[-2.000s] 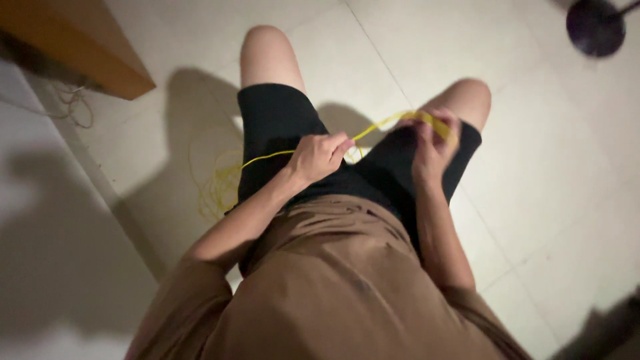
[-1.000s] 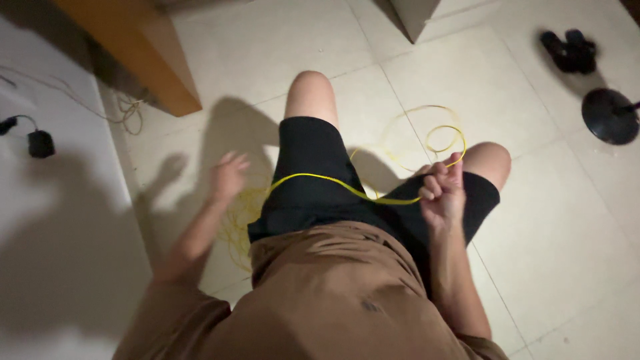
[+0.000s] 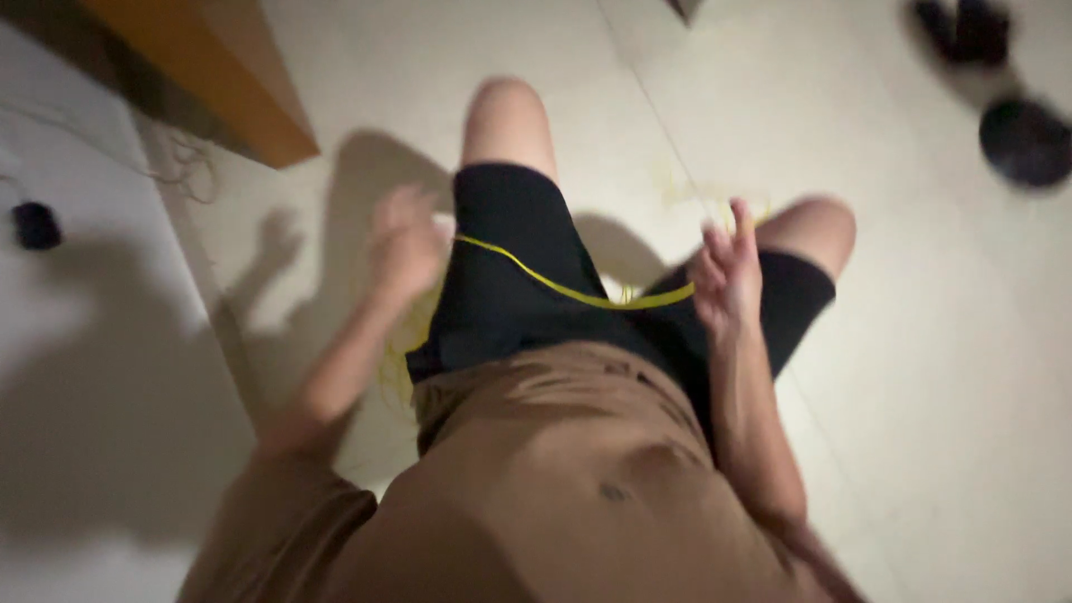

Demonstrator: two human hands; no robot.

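A thin yellow cord (image 3: pixel 578 295) runs in a slack curve over the black shorts, between my two hands. My right hand (image 3: pixel 727 272) holds its right part above the right thigh, one finger pointing up. Blurred by motion, my left hand (image 3: pixel 409 243) is beside the left thigh, close to where the cord crosses the edge of the shorts; whether it grips the cord is unclear. Loose loops of the cord (image 3: pixel 398 368) lie on the floor left of my hip, partly hidden by my arm and body. Fainter yellow strands (image 3: pixel 691 191) show beyond my right hand.
A wooden furniture piece (image 3: pixel 251 92) stands at upper left, with a thin pale cable (image 3: pixel 197 172) near its foot by the wall. A black object (image 3: pixel 36 226) is at far left. Dark items (image 3: pixel 963 33) and a round black base (image 3: pixel 1026 142) are on the tiled floor at upper right.
Two seconds ago my left hand was on the cord between my thighs; one second ago it was out to the left, off the cord. Now it is nearer the left thigh. My right hand keeps hold.
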